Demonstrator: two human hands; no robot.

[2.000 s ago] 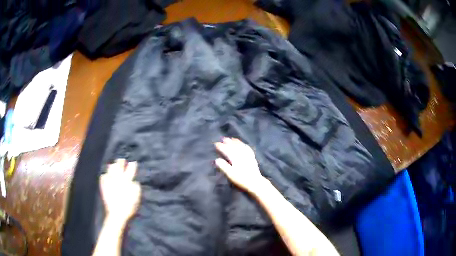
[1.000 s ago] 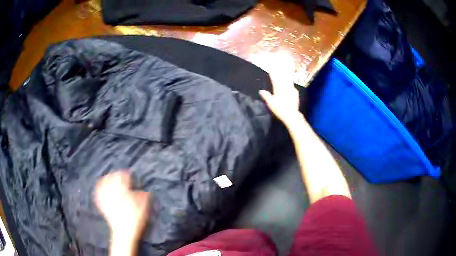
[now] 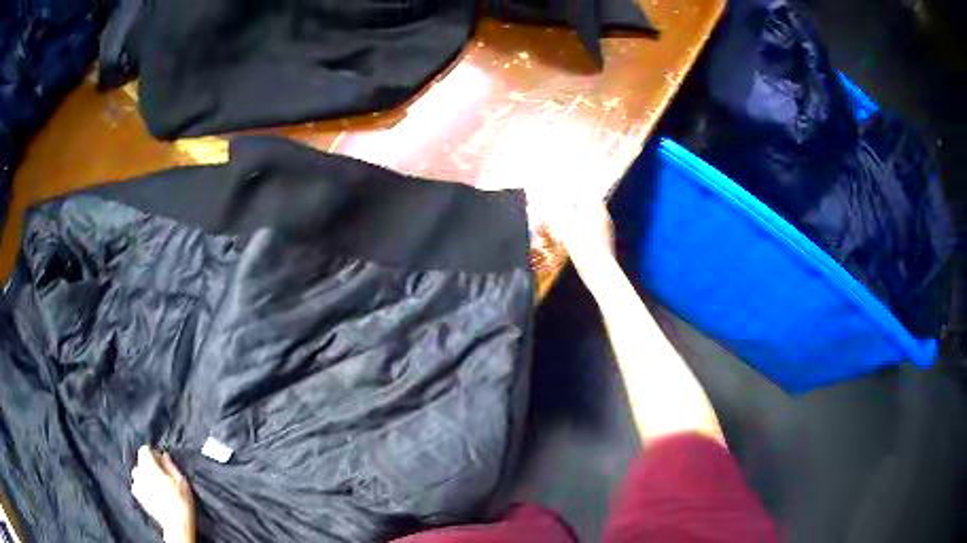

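The black coat lies inside up on the table, its shiny crinkled lining (image 3: pixel 350 371) facing me. The smooth matt black facing (image 3: pixel 350 212) runs along its far side. A small white care label (image 3: pixel 217 450) shows on the lining. My left hand (image 3: pixel 164 490) rests on the lining at the lower left, beside the label, with fingers bent; whether it pinches the cloth is unclear. My right hand (image 3: pixel 581 228) is at the table edge, just right of the facing's corner, washed out by glare; its fingers are hard to make out.
The worn orange-brown table (image 3: pixel 530 117) shows behind the coat. Other black coats (image 3: pixel 308 69) lie at its far side. A navy garment heap (image 3: pixel 42 64) is at the far left. A blue bin (image 3: pixel 763 286) stands below the table at right, with shiny navy garments (image 3: pixel 785 95) beside it.
The view has swung right towards the bin. The facing now shows wider and the coat's right edge lies straighter. My left hand has moved down and left; my right hand sits off the coat's corner.
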